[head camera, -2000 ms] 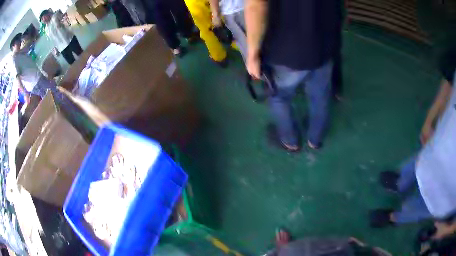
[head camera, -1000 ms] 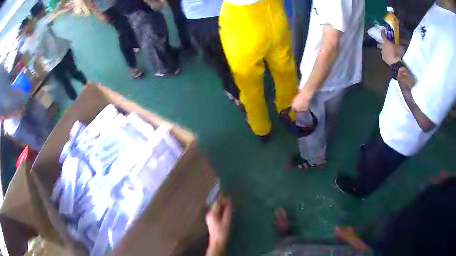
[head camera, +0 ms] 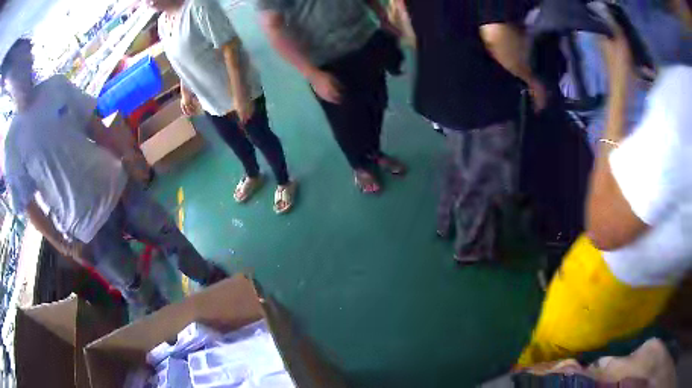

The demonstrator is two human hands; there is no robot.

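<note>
An open brown carton [head camera: 182, 311] stands at the bottom left, cut off by the lower edge. White, flat, long pieces [head camera: 235, 360] lie loosely inside it. A second open brown carton [head camera: 47, 333] stands left of it. My left hand is not in view. A blurred skin-coloured shape shows at the bottom right edge beside greyish cloth; it may be my right hand or arm, but I cannot tell whose it is or what it holds.
Several people stand around the green floor [head camera: 341, 288]: one in grey [head camera: 68, 151] at left, others across the top, and one in white and yellow [head camera: 584, 303] close at right. A blue crate [head camera: 130, 87] and open carton [head camera: 168, 136] are at upper left.
The view has swung left and forward; the carton of white pieces now sits lower in the picture. The hand seen beside that carton is gone. More standing people show ahead.
</note>
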